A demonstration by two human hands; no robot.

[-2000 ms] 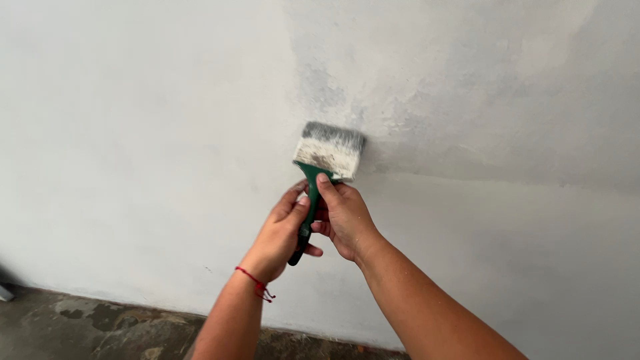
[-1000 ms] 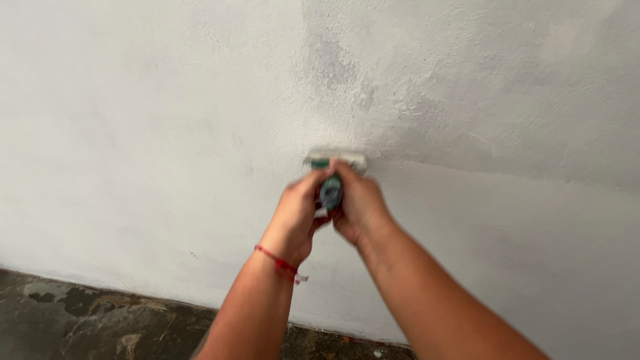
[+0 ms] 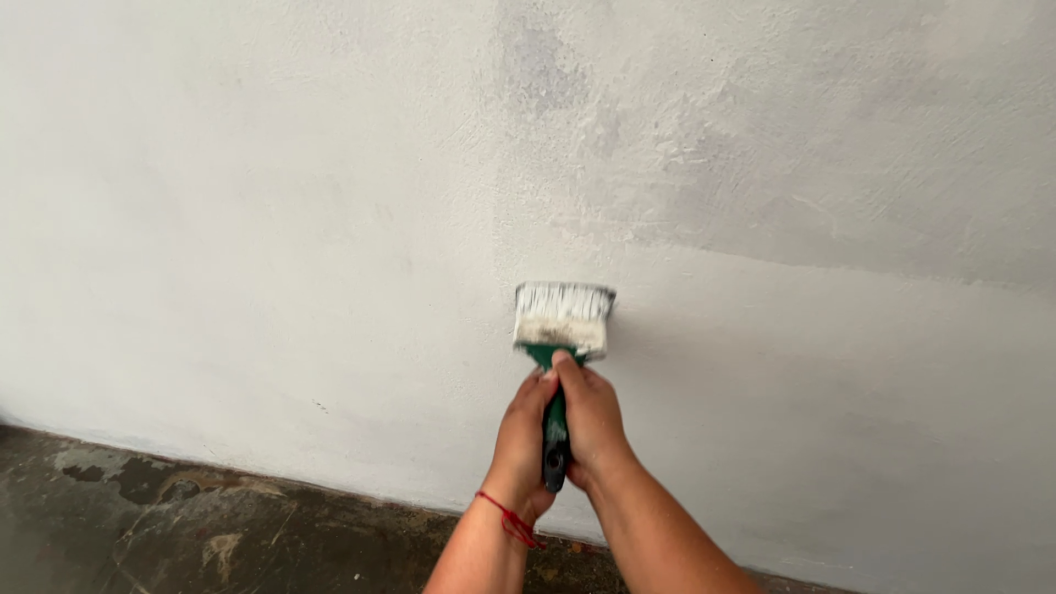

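Note:
A wide paintbrush [image 3: 563, 318] with a green and black handle is held upright in both hands, its bristles coated with white paint and pointing up. My left hand [image 3: 521, 441], with a red string bracelet at the wrist, grips the handle from the left. From the right, my right hand [image 3: 592, 421] closes on the same handle, its thumb on the green part below the ferrule. Behind the brush is a whitish wall [image 3: 330, 247], rough and unevenly coated above it. Whether the bristle tips touch the wall I cannot tell.
Along the wall's foot runs a dark, stained concrete floor [image 3: 206, 528], visible at the lower left and bottom. A greyer area of wall [image 3: 825, 190] lies at the upper right, with an uneven edge below it.
The brush was foreshortened against the wall one second ago, its handle end towards me; now its bristles and ferrule show in full, lower against the wall. Both hands have stayed on the handle.

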